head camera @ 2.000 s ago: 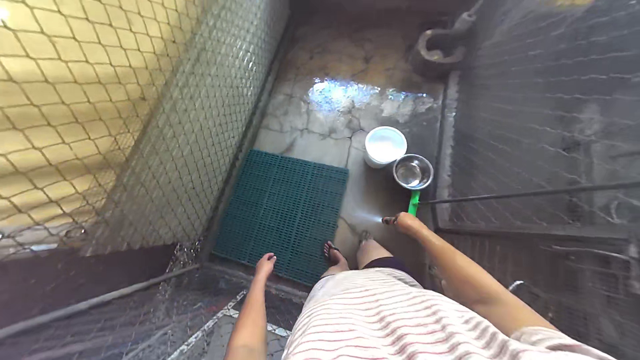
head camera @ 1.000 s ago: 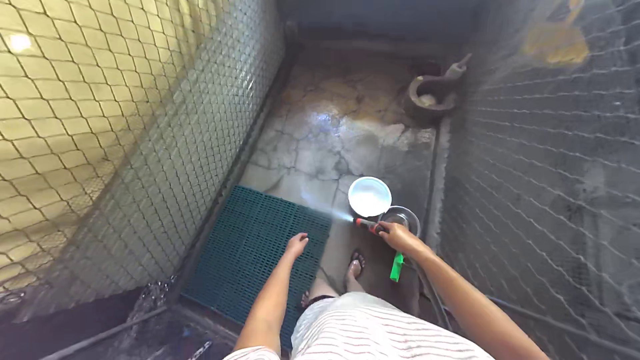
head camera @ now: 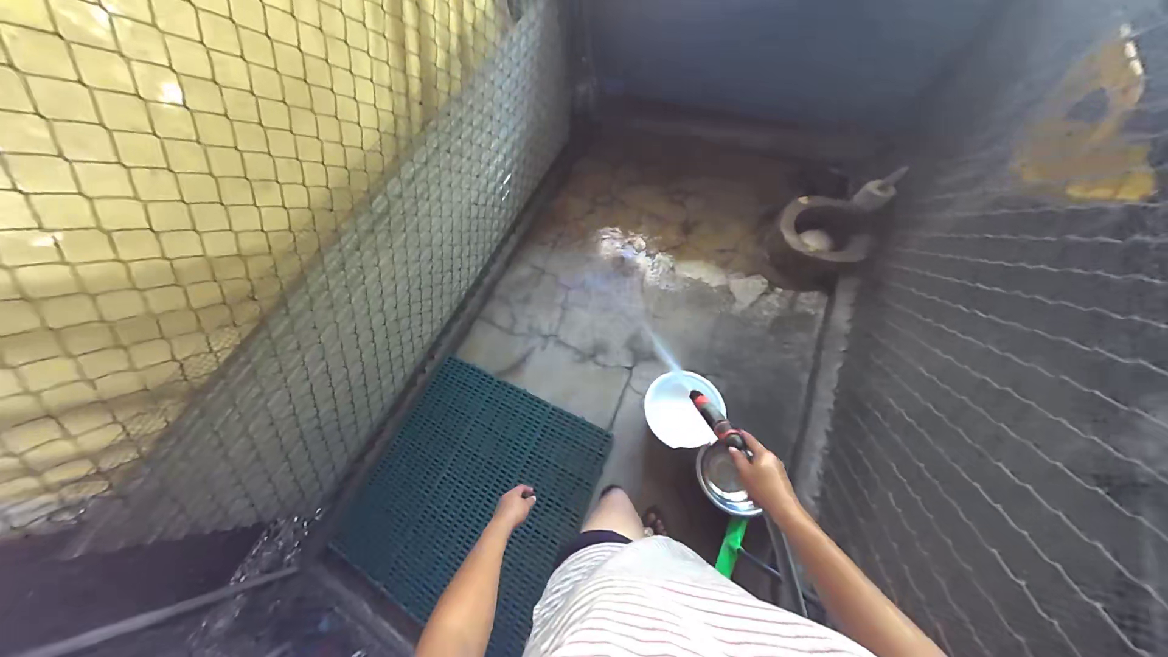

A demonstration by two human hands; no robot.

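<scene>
My right hand (head camera: 762, 470) grips a black and red hose spray nozzle (head camera: 714, 418), which points forward over a white bucket (head camera: 673, 422). A thin jet of water (head camera: 662, 345) runs from it toward the cracked concrete floor (head camera: 570, 315). Below the nozzle, a round metal bowl (head camera: 721, 474) touches or nearly touches the bucket, partly hidden by my right hand. A bright green strip-like thing (head camera: 731, 546) lies just below the bowl. My left hand (head camera: 516, 505) is held over a green slatted plastic mat (head camera: 484, 447), its fingers curled; no object shows in it.
Wire mesh (head camera: 365, 255) runs along the left, with a yellow surface behind it. More mesh (head camera: 1004, 383) lines the dark right side. A round stone-like vessel (head camera: 821, 239) with a pale thing inside stands at the back right. A low ledge (head camera: 835, 365) edges the floor.
The water jet has swung from pointing left to pointing forward, toward the back of the floor. My right hand has brought the nozzle over the bucket. The view has tilted up toward the back wall.
</scene>
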